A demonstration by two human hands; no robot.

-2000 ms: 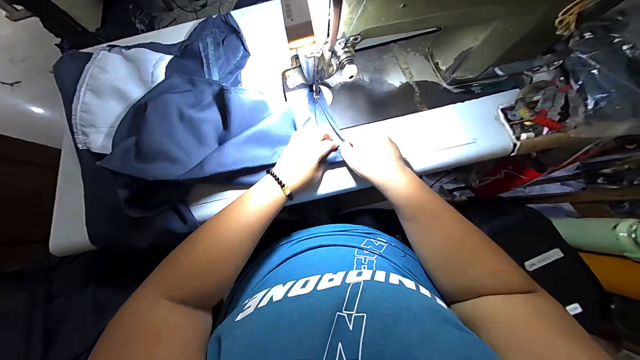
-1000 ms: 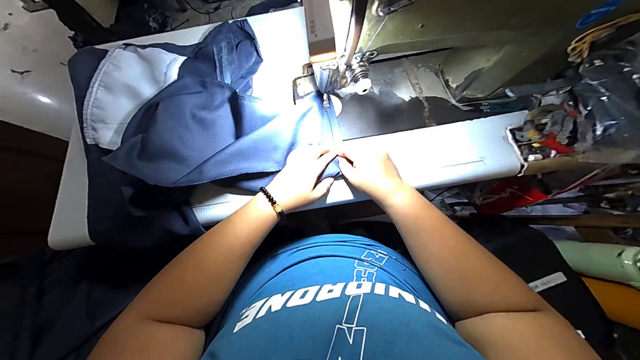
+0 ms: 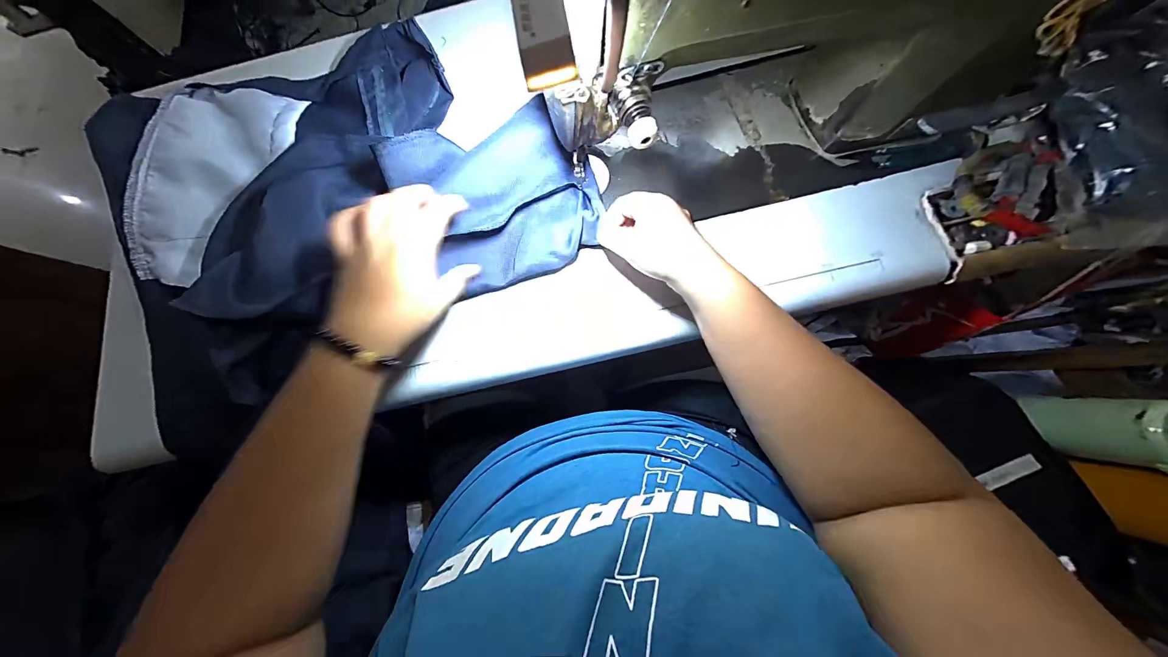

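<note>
Navy fabric (image 3: 520,210) lies folded under the presser foot (image 3: 579,164) of a sewing machine (image 3: 593,114), on a white table. My left hand (image 3: 392,265), somewhat blurred, is over the cloth left of the foot, fingers apart, with no cloth plainly gripped. My right hand (image 3: 646,235) is closed on the fabric's right edge, just below and right of the foot. More of the navy garment, with a light grey panel (image 3: 201,182), spreads over the table's left end.
The white table's front edge (image 3: 547,362) runs close to my body. Right of it, a tray (image 3: 949,228) holds scraps and small items beside plastic bags (image 3: 1104,119). A lamp (image 3: 546,46) hangs by the machine head. A green cylindrical part (image 3: 1090,429) is at far right.
My left hand has moved left, away from my right hand, and its fingers have spread. The fabric by the presser foot now lies folded over. My right hand stays near the foot.
</note>
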